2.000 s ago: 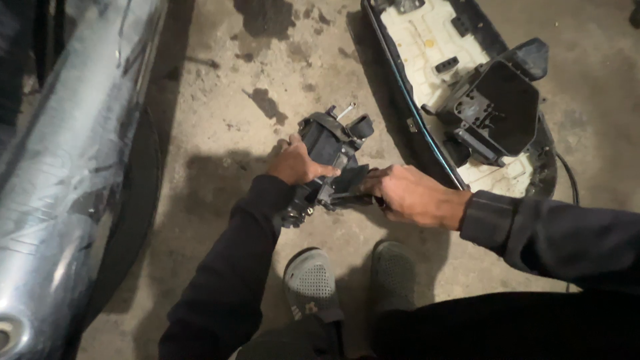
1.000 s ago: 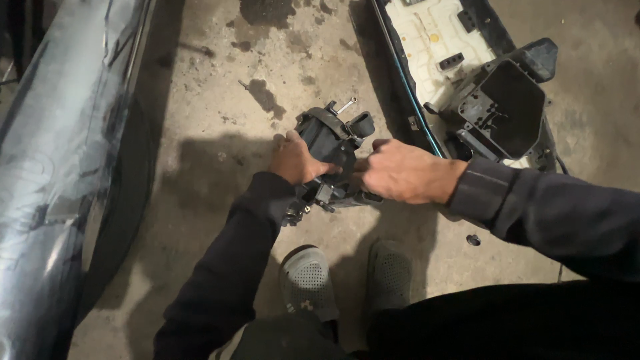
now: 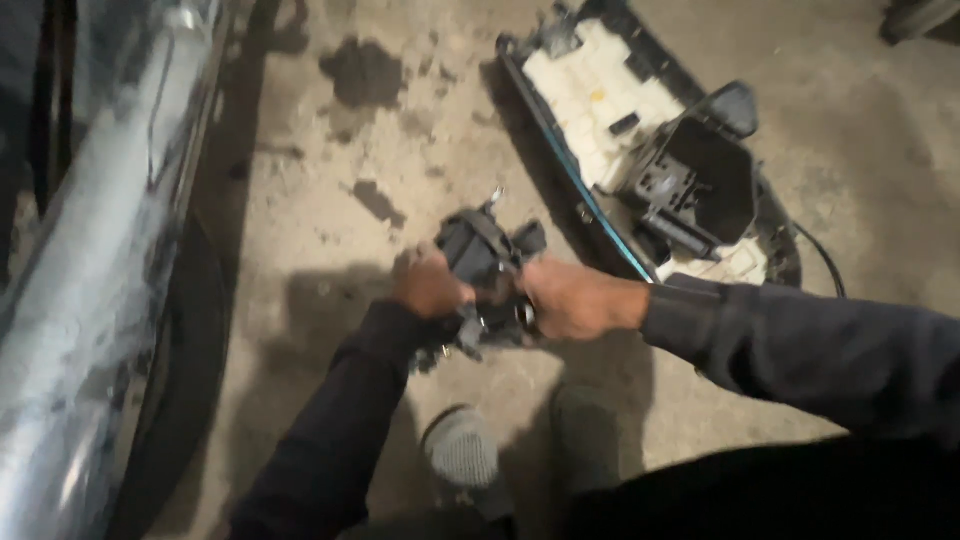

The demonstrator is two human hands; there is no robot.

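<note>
Between my hands is a dark mechanical assembly point(image 3: 476, 247), with black plastic parts and some small metal pieces, blurred here; its exact kind cannot be told. My left hand point(image 3: 429, 285) grips its left side, thumb across the front. On the right side, my right hand point(image 3: 577, 296) is closed around a part of the same assembly, its fingertips partly hidden. A thin shiny metal end point(image 3: 496, 196) sticks up from the top of the assembly. Small loose-looking bits hang at its lower left, below my left hand.
A long dark panel with a pale inner lining point(image 3: 600, 82) lies on the concrete floor at upper right, a black plastic housing point(image 3: 712, 180) on it. A shiny vehicle body panel point(image 3: 97, 247) with a tyre point(image 3: 187, 360) fills the left. My shoe point(image 3: 461, 446) is below the assembly.
The view has shifted somewhat. Both hands stay at the assembly; my right hand's grip on its right side has shifted, and more metal shows beside it.
</note>
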